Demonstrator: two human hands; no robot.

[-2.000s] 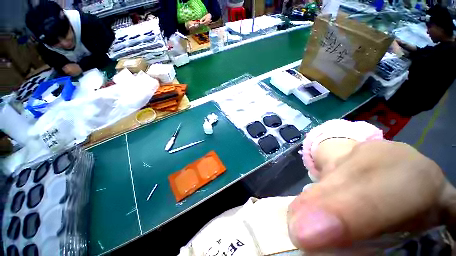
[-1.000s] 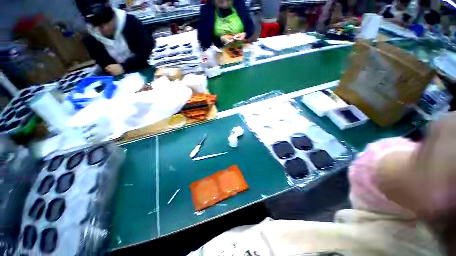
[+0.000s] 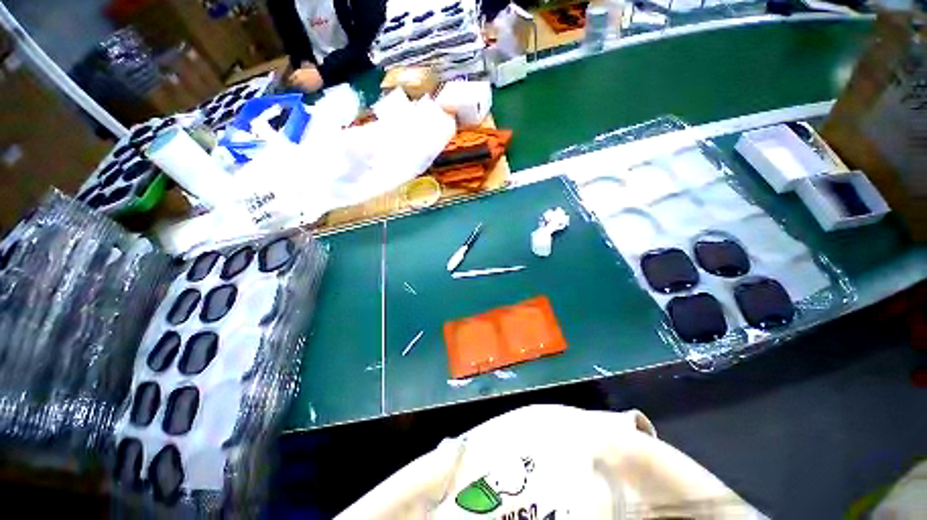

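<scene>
The orange fixture [image 3: 504, 338] lies on the green mat in front of me, its two rounded recesses holding no black parts. Behind it lie a white stick [image 3: 489, 271] and a tool with a white handle and dark pointed end [image 3: 466, 249]. A small white bottle with crumpled tissue [image 3: 549, 232] is to their right. A thin white sliver [image 3: 413, 342] lies left of the fixture. The right tray [image 3: 651, 203] holds several black rounded-square parts [image 3: 695, 317]. Neither my left hand nor my right hand is in the picture.
A tall stack of trays with black parts [image 3: 226, 345] stands at left, beside clear plastic trays [image 3: 76, 335]. Behind are a white plastic bag [image 3: 356, 152], orange fixtures [image 3: 470, 159] and a yellow tape roll [image 3: 420, 191]. White boxes [image 3: 840, 200] and a cardboard box [image 3: 886, 132] are at right.
The view has swung left, so the bench things sit further right in the picture. The hand and pink cuff seen at the right before have left the picture. The fixture and tools lie as before.
</scene>
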